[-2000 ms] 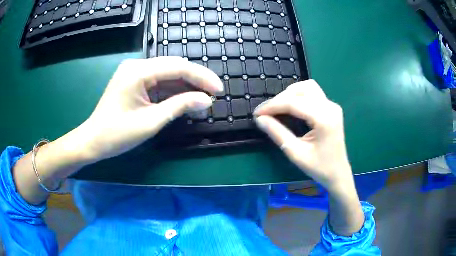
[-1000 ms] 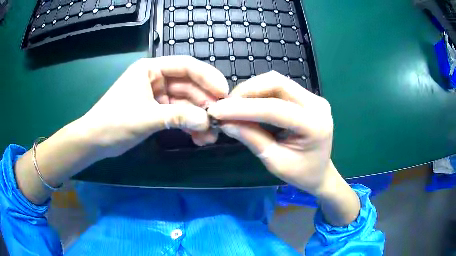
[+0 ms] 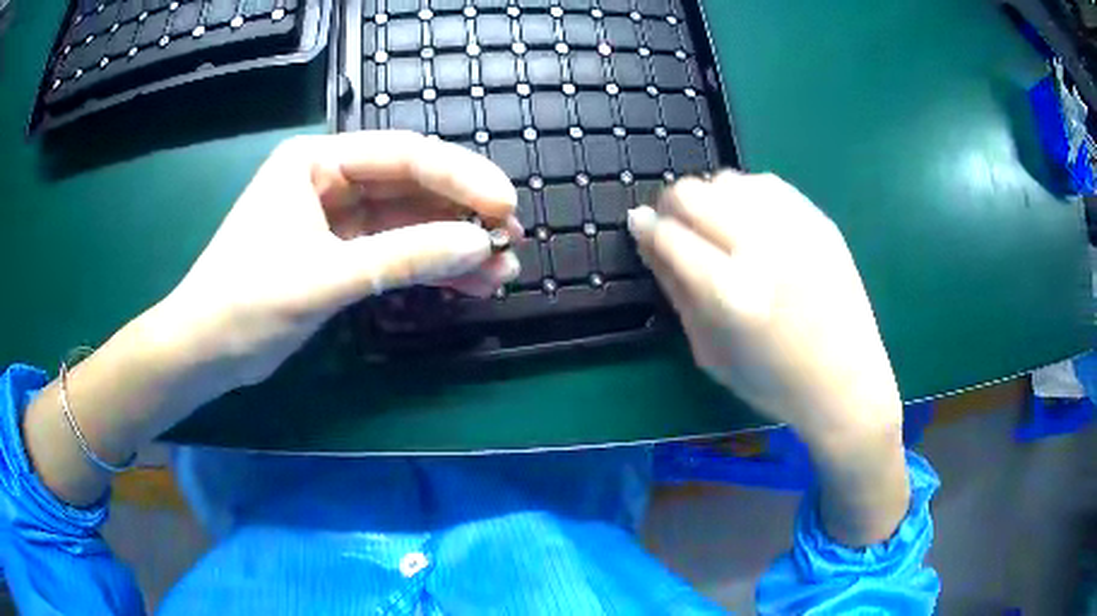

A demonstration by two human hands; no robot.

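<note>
A black pocketed tray (image 3: 547,108) with a grid of pale dots lies in front of me on the green bench. My left hand (image 3: 361,229) is over the tray's lower left part. Its thumb and fingers pinch a tiny dark component (image 3: 497,241) with a silvery glint. My right hand (image 3: 764,283) is over the tray's lower right edge, apart from the left. Its fingers are bent together and slightly blurred, fingertips over the tray; whether they hold a piece cannot be told.
A second black tray (image 3: 181,36), thick-edged, lies at the upper left. A bright blue object (image 3: 1061,138) with whitish material is at the right edge. The green bench (image 3: 890,217) has a curved front edge close to my body. Dark equipment shows at the top right.
A second ago both hands met over the tray around the small dark piece. Now the right hand has moved away to the right, and the left still holds a piece.
</note>
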